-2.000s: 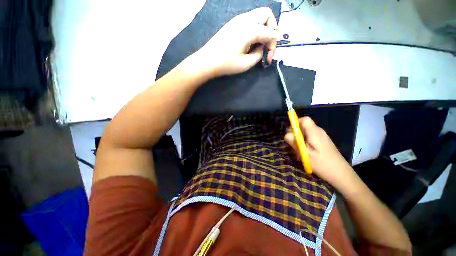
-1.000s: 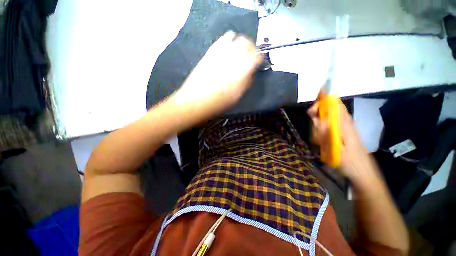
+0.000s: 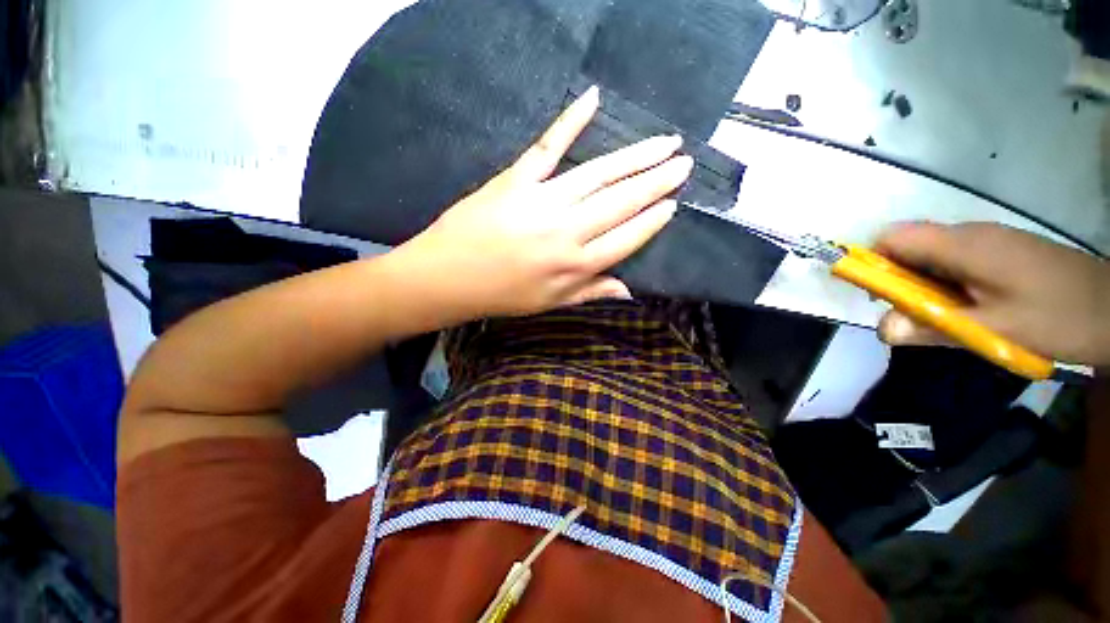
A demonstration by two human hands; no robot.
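Observation:
A large dark garment panel (image 3: pixel 426 110) with a rounded left edge lies on the white table. A narrow dark strip (image 3: pixel 718 170) lies on the panel, partly under my left fingers. My left hand (image 3: pixel 578 225) is flat on the panel with its fingers apart, holding nothing. My right hand (image 3: pixel 974 286) is at the right and holds scissors by their orange-yellow handles (image 3: pixel 931 310). The metal blades (image 3: pixel 767 231) point left and lie over the panel beside the strip, near my left fingertips. The blade tips are hard to make out.
The white table (image 3: pixel 183 73) has a curved seam at the right and dark scraps (image 3: pixel 902 105) near it. Round metal parts (image 3: pixel 898 20) show at the top edge. A dark bundle with a white tag (image 3: pixel 904 436) is below right. A blue bin (image 3: pixel 61 408) is at lower left.
My left hand has opened and now lies flat on the panel. My right hand has swung the scissors from upright to pointing left over the panel. The panel appears turned and nearer.

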